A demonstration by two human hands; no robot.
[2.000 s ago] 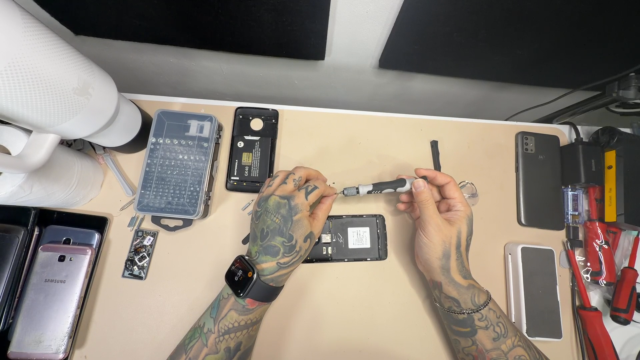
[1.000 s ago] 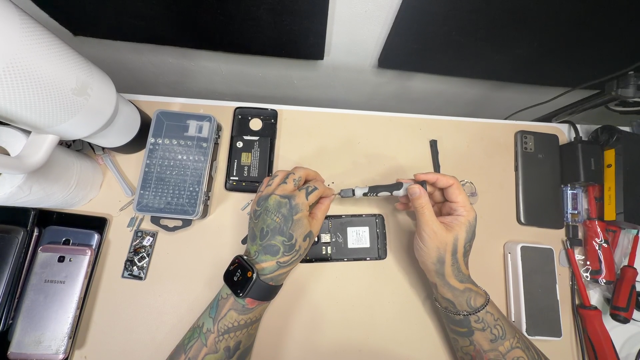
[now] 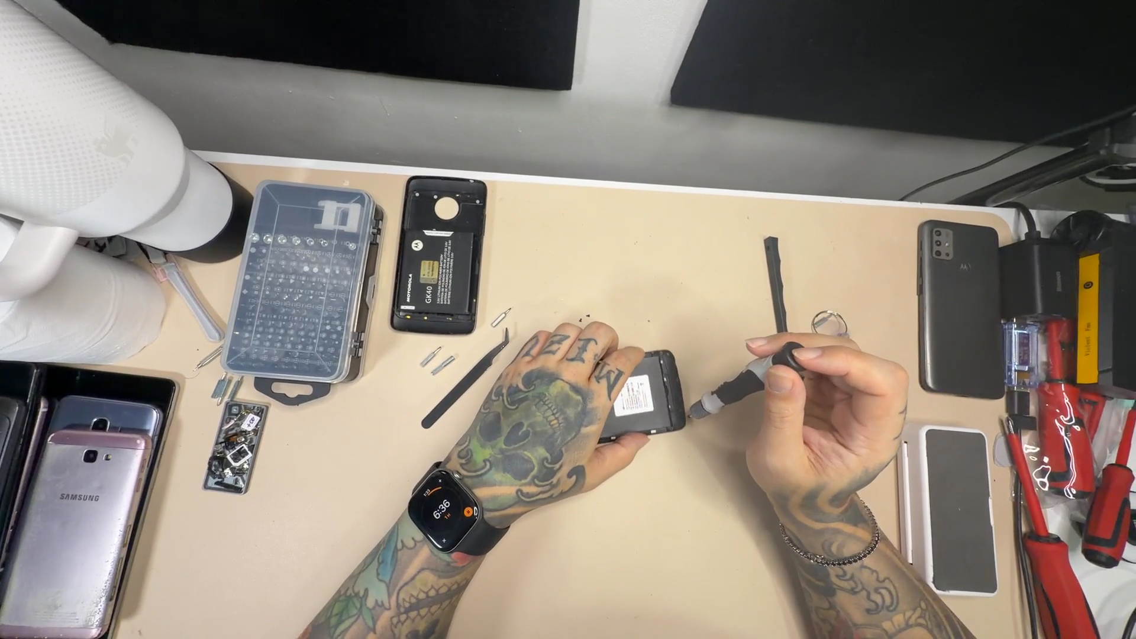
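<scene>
My left hand (image 3: 546,413), with a smartwatch on its wrist, grips a black phone body (image 3: 664,390) with a white label in its bay; the hand covers much of it. My right hand (image 3: 821,417) holds a grey and black precision screwdriver (image 3: 735,390) by its cap end, its tip pointing down-left beside the phone's right end. Black tweezers (image 3: 466,377) and several driver bits (image 3: 442,364) lie left of my left hand. Tiny dark pieces (image 3: 584,317) rest above its knuckles. Further up stands another opened phone with its battery (image 3: 439,266) showing.
A bit case (image 3: 302,275) and a small tray of parts (image 3: 235,446) lie at left, near white bottles (image 3: 98,133) and a box of phones (image 3: 80,524). At right are a black pry tool (image 3: 775,284), a ring (image 3: 830,323), two phones (image 3: 961,311) and red-handled screwdrivers (image 3: 1061,577).
The screwdriver's tip has left my left fingertips and now points down beside the phone. My left hand has moved down onto the phone, which is now tilted.
</scene>
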